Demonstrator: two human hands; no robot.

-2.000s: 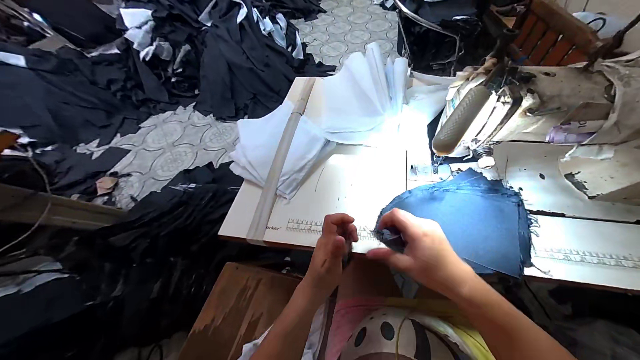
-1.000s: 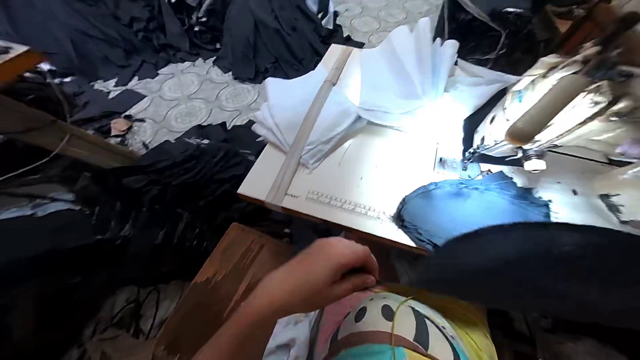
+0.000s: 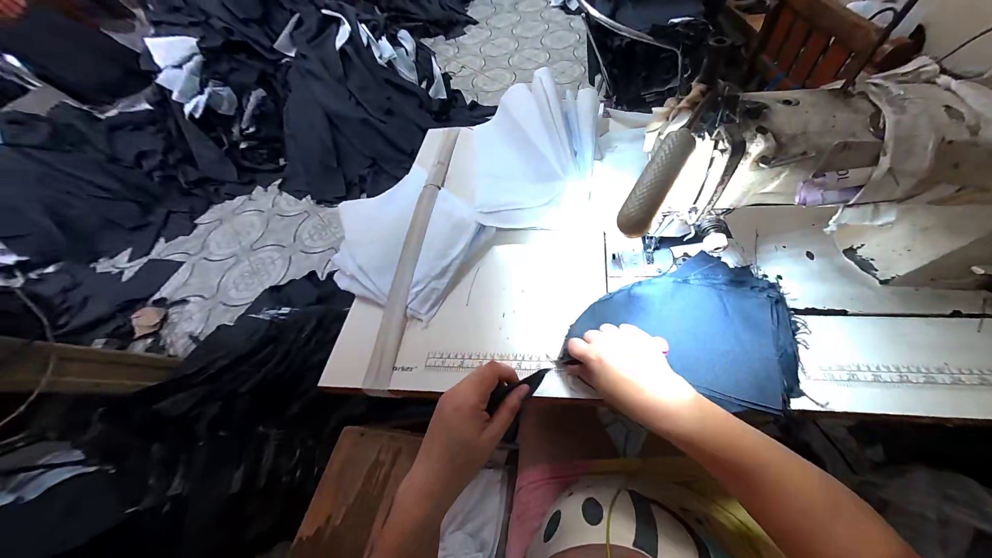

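My left hand (image 3: 473, 411) pinches a piece of dark fabric (image 3: 511, 390) at the table's front edge. My right hand (image 3: 620, 360) lies at the left corner of a stack of blue fabric pieces (image 3: 697, 325), its fingertips close to the tip of the dark piece; whether they grip it is hard to tell. The blue stack rests in front of the needle area of a sewing machine (image 3: 806, 147). White fabric pieces (image 3: 527, 155) lie fanned out on the table's left part, and more white pieces (image 3: 446, 240) are under a taped strip (image 3: 411, 267).
A printed ruler scale (image 3: 480, 361) runs along the front edge of the white sewing table (image 3: 527, 287). Heaps of dark fabric (image 3: 341, 101) cover much of the tiled floor (image 3: 248, 240) at left. A wooden stool or bench (image 3: 356, 480) is below the table.
A second ago a large dark piece was spread over the lap at right and the right hand was out of sight; now both hands are together at the table edge.
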